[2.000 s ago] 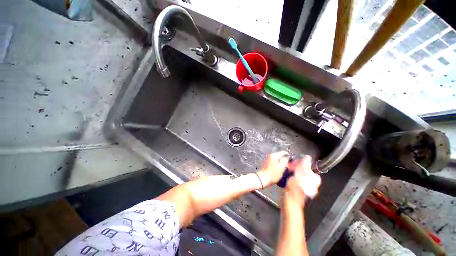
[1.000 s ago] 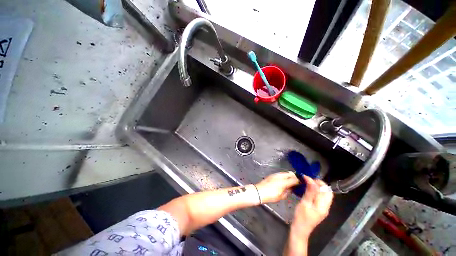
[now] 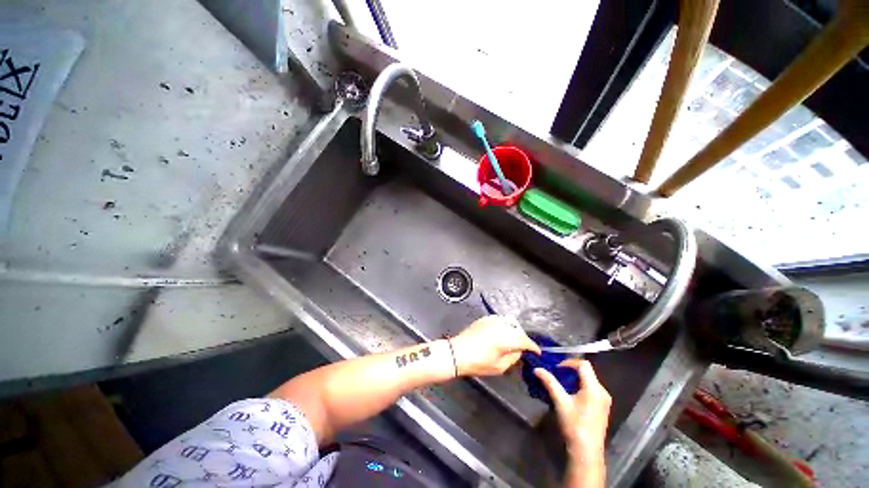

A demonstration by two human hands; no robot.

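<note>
A dark blue soft cloth or glove (image 3: 553, 370) is held between both hands, low over the right part of the sink basin. My left hand (image 3: 494, 345) grips its upper left side. My right hand (image 3: 583, 398) grips its lower right side, fingers partly hidden by the cloth. A stream of water runs from the right faucet (image 3: 675, 276) onto the cloth. A small dark pointed tip shows just above my left hand; I cannot tell if it is part of the cloth.
The steel sink (image 3: 314, 319) has a round drain strainer (image 3: 454, 283). A left faucet (image 3: 373, 114), a red cup (image 3: 503, 177) with a light-blue brush and a green oblong (image 3: 550, 212) are on the ledge. Wooden handles (image 3: 678, 91) lean at the window.
One second ago the blue cloth hung spread out from the hands; now it is bunched between them. Water now visibly streams from the right faucet onto it. The view has shifted slightly.
</note>
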